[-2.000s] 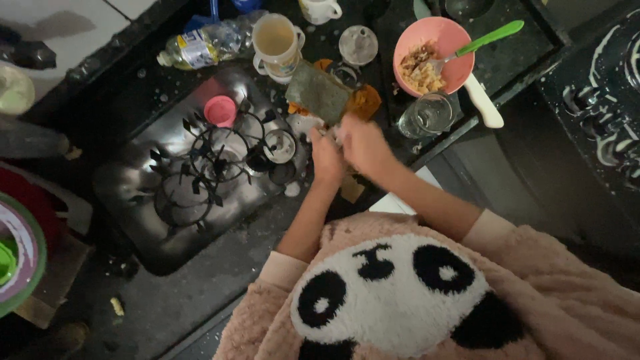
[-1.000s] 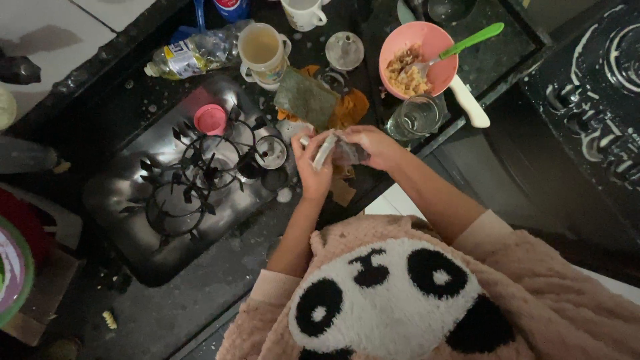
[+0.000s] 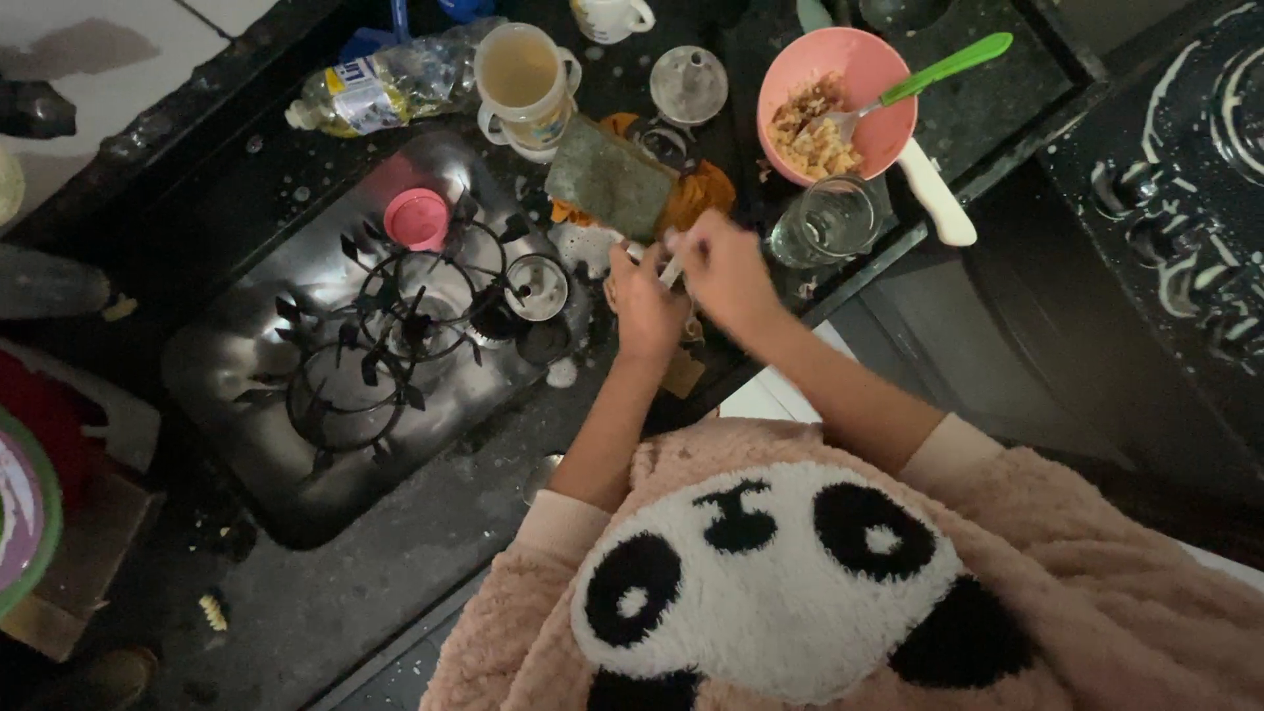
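My left hand [image 3: 650, 301] holds a small pale, flat piece [image 3: 673, 269] that I cannot identify, above the counter right of the sink. Against it is my right hand [image 3: 729, 276], blurred, its fingers bunched; what they grip is unclear. Just beyond both hands lies a worn green scouring pad [image 3: 612, 178] on an orange cloth [image 3: 703, 196]. Soap foam [image 3: 585, 247] spreads beside my left hand. Black wire stove grates [image 3: 346, 395] and a pink cup [image 3: 417, 219] are in the steel sink [image 3: 444, 405], with a metal burner part [image 3: 536, 287] at its right edge.
Behind stand a two-handled cup [image 3: 521, 84], a plastic bottle [image 3: 370, 94] on its side, a metal burner part [image 3: 688, 86] and a white mug [image 3: 612, 18]. Right of my hands are a glass [image 3: 828, 222], a pink bowl [image 3: 837, 107] with food and fork, a white-handled utensil [image 3: 938, 193] and a soapy stovetop [image 3: 1185, 197].
My right hand was close against my left with something translucent between them; now it is slightly raised and blurred. The left hand still holds the pale piece.
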